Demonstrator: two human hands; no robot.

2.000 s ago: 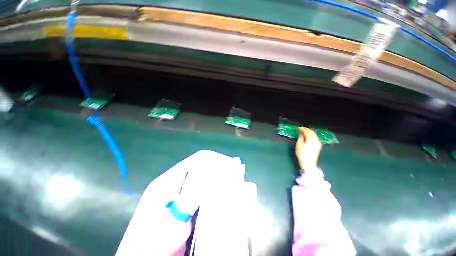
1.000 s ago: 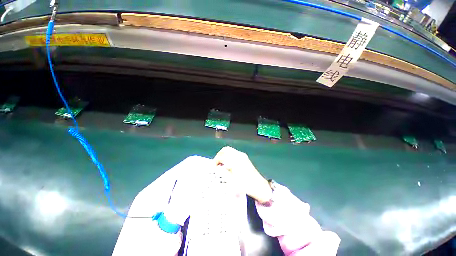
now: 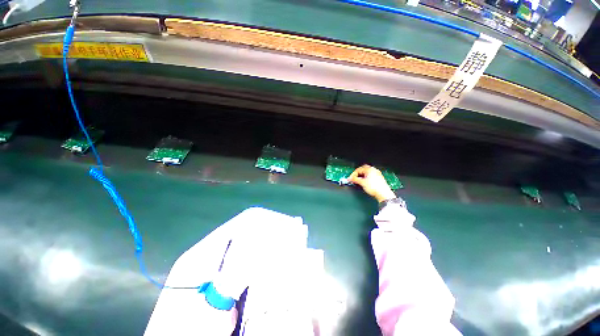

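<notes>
My right hand (image 3: 374,182) reaches over the dark strip. Its pinched fingertips touch the lower right edge of a green circuit board (image 3: 338,169), by a small white spot. Whether they hold a small part cannot be seen. Another board (image 3: 393,180) lies partly behind this hand. My left hand (image 3: 266,230) is washed out to white in the lower middle. It is on a white sheet (image 3: 289,289) with stepped edges, and its fingers cannot be told apart from it. A blue strap (image 3: 217,296) is round the left wrist.
More boards lie along the strip, to the left (image 3: 273,159) and right (image 3: 531,193). A coiled blue cord (image 3: 118,203) hangs from the rail (image 3: 263,62) to the left wrist. A white tag (image 3: 460,79) hangs from the rail. The shiny green mat (image 3: 197,203) lies in front.
My right hand has moved from the white sheet at my left hand forward and right to the board. The boards appear slightly further left. My left hand stays in about the same place.
</notes>
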